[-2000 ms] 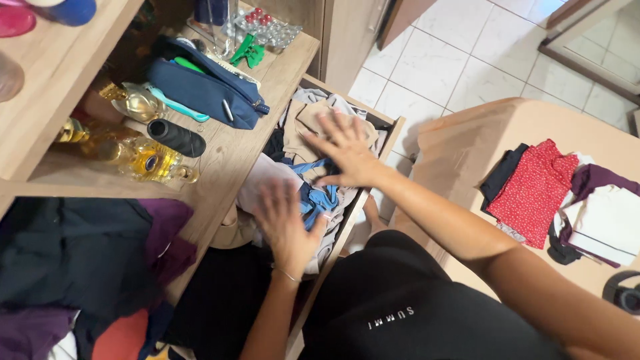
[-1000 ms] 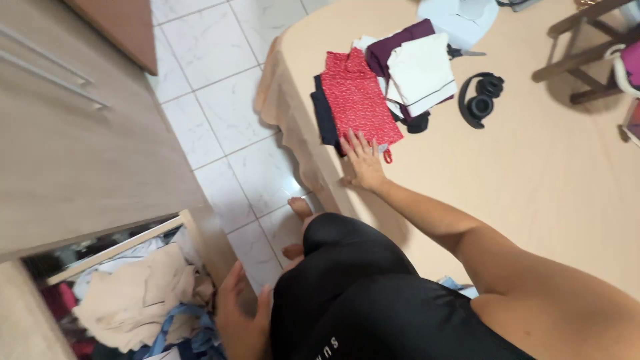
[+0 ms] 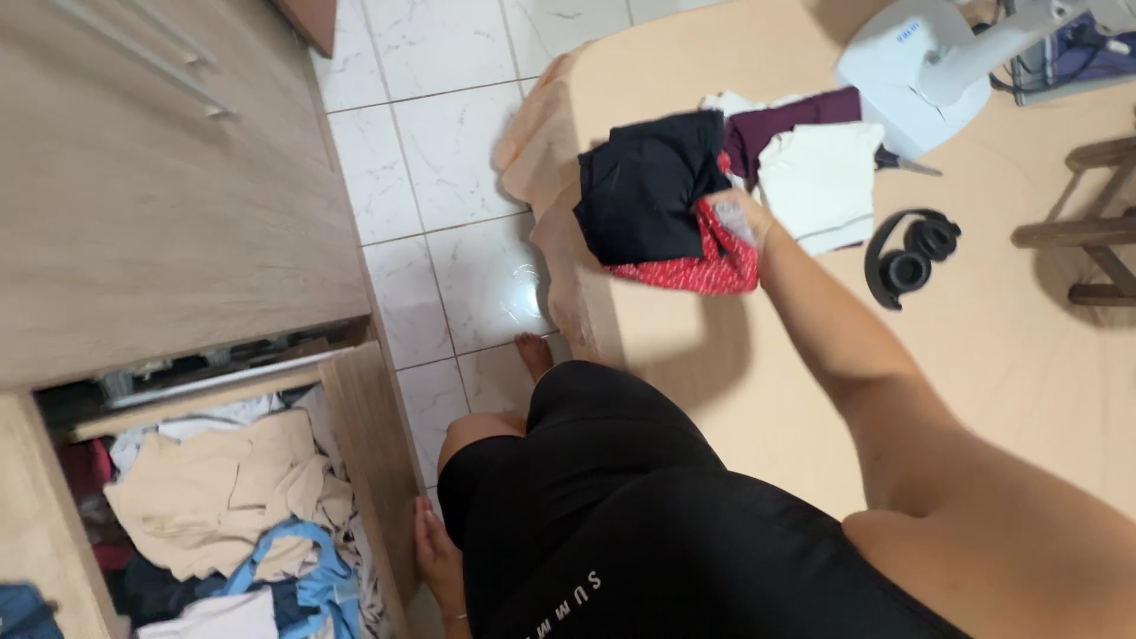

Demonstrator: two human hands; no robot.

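Note:
My right hand (image 3: 741, 217) grips a red patterned garment (image 3: 692, 277) together with a black folded garment (image 3: 652, 191), above the near edge of the beige-covered surface. Beside them lie a white folded garment (image 3: 821, 186) and a dark purple one (image 3: 790, 120). Low in the view my left hand (image 3: 437, 550) rests against the front of an open wooden drawer (image 3: 377, 470), partly hidden by my leg; I cannot make out its grip. Inside the drawer are a beige garment (image 3: 231, 488), a blue one (image 3: 328, 568) and other rumpled clothes.
Black headphones (image 3: 905, 257), scissors (image 3: 910, 164) and a white appliance base (image 3: 905, 71) sit on the beige cover (image 3: 976, 390). A wooden rack-like object (image 3: 1083, 232) stands at the right. White floor tiles (image 3: 470, 169) separate the surface from the wooden cabinet (image 3: 169, 204).
My right hand was on the red garment lying on the beige cover; now it holds it, with the black garment on top. Earlier both hands were in the drawer. The view has swung toward the beige surface.

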